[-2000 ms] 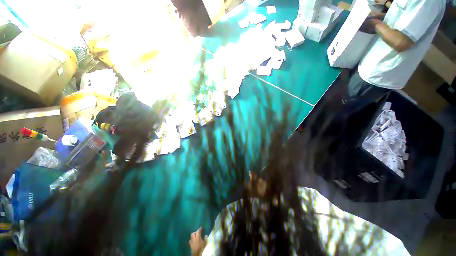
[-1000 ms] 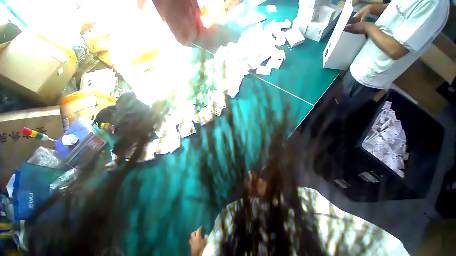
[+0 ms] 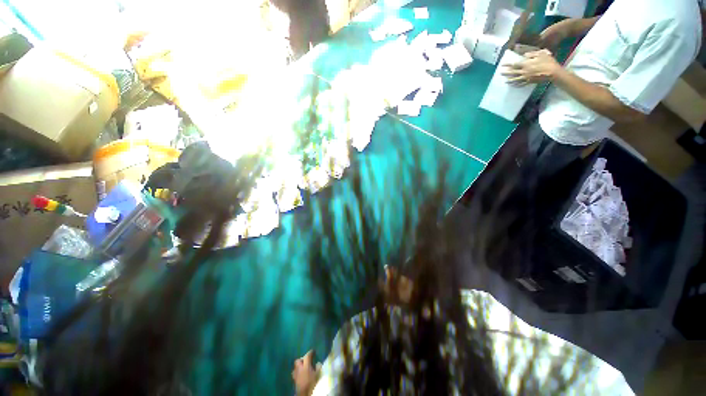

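Neither of my hands can be made out. The green table [image 3: 255, 309] lies nearest, partly hidden by dark, blurred hair. At the bottom edge, a small, partly cut-off hand [image 3: 306, 373] shows beside a white garment; whose it is cannot be told, and no held item shows. Many white paper pieces or cards [image 3: 263, 216] spread along the table's far side, partly lost in glare. At the upper right, another person's hands hold a white box [image 3: 507, 91] with a brown flap up, tilted over the table edge.
A black crate [image 3: 573, 274] on the right floor holds pale pieces. White boxes [image 3: 488, 46] stand at the table's far end. A large brown carton [image 3: 58, 97], a blue printed box [image 3: 116, 216], a blue bag [image 3: 54, 298] and a black heap [image 3: 205, 174] are at left. Hair blocks the centre.
The person at upper right has turned and lowered the white box; its brown flap now shows and a hand lies on its side. The dark shape at the top has shifted. The bottom hand is unchanged.
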